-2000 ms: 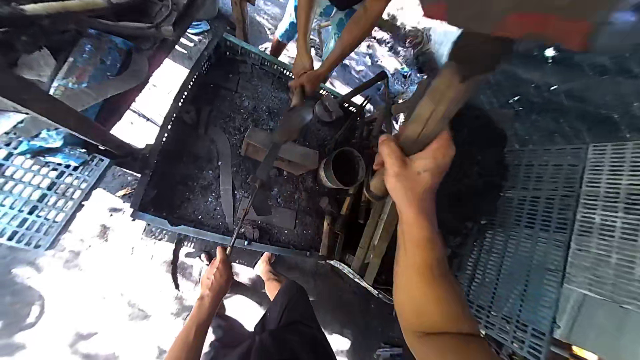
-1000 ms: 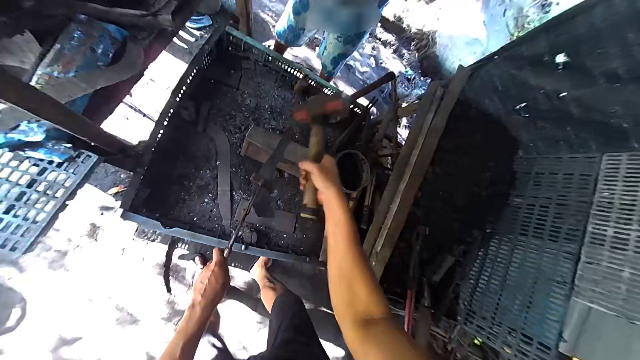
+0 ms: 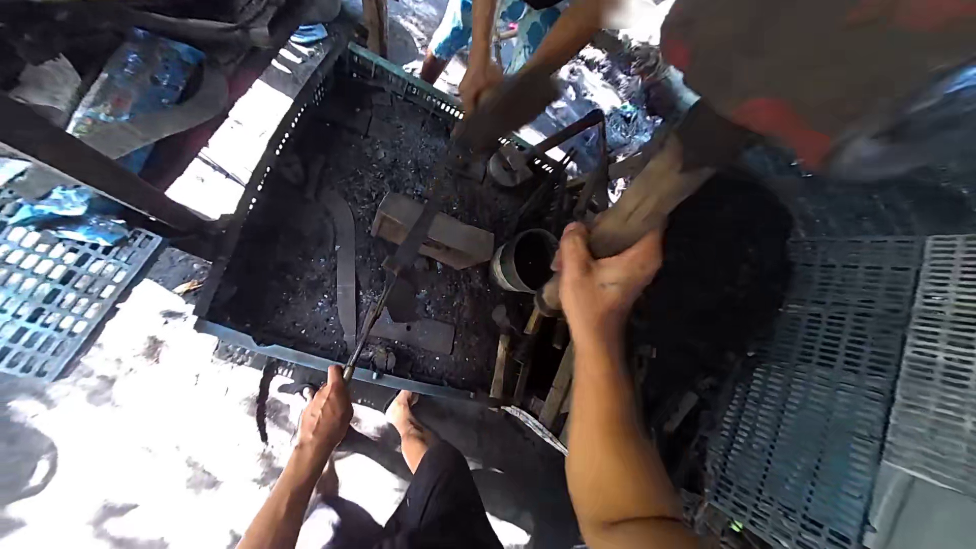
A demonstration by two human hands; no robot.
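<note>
My left hand (image 3: 326,412) is closed around the end of a long thin metal rod or tongs (image 3: 370,324), held low at the near rim of the tray. Its far end meets a dark flat metal blade (image 3: 418,229) lying across a rectangular anvil block (image 3: 450,232). Raised at the right, my right hand (image 3: 610,278) grips the wooden handle (image 3: 644,194) of a hammer, whose blurred head (image 3: 793,84) is close to the camera at the top right. A curved flat metal piece (image 3: 345,267) rests left of the block, and a flat plate (image 3: 418,334) below it.
The block stands in a shallow tray (image 3: 290,352) of dark grit. A round can (image 3: 524,261) and several tools with wooden handles (image 3: 501,366) are right of it. Another person's hands (image 3: 479,82) hold a dark blurred tool at the far rim. Plastic crates (image 3: 831,358) lie at right.
My right hand has gone from above the block, where the hammer was one second ago, up and to the right. The other person's arms are back over the far rim. My left hand stays at the near rim.
</note>
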